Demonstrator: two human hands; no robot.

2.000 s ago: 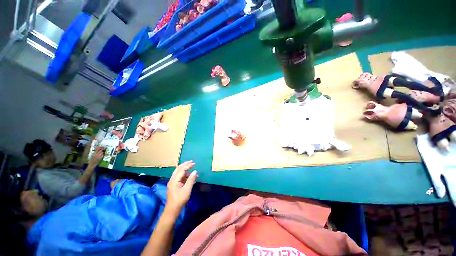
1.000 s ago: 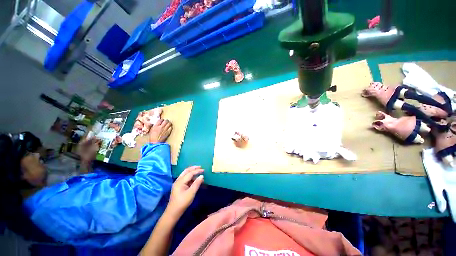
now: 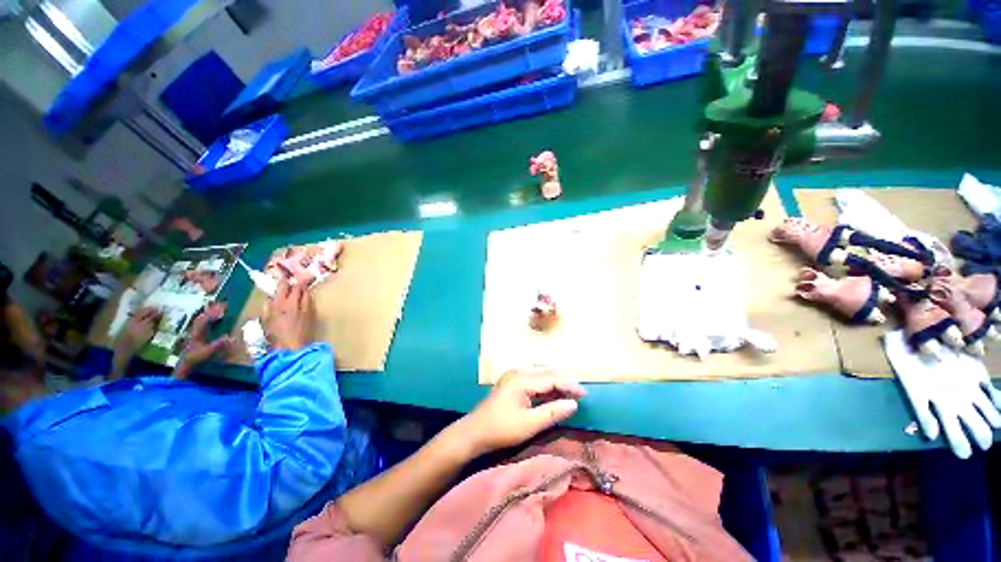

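My left hand (image 3: 525, 408) is bare and empty at the bench's front edge, its fingers slightly curled, thumb apart. My right hand is not in view. Beyond my left hand, a small flesh-coloured part (image 3: 543, 311) lies on the left half of the cardboard work sheet (image 3: 593, 353). Right of it, the green bench press (image 3: 746, 159) stands over a white press pad (image 3: 694, 303) with a ragged edge. A joined figure piece (image 3: 546, 176), pink-red at one end and tan at the other, is on the green belt.
Larger figure pieces (image 3: 840, 292) with dark bands are heaped right of the press, by a white knit glove (image 3: 946, 393). A neighbour's blue sleeve (image 3: 198, 439) and hand are at the left, over another cardboard sheet (image 3: 373, 307). Blue crates (image 3: 467, 55) stand beyond the belt.
My left hand has moved right, to the front edge of my cardboard sheet. The view has shifted. The joined piece sits further right in view, and the neighbour's hand is now at the left board's parts.
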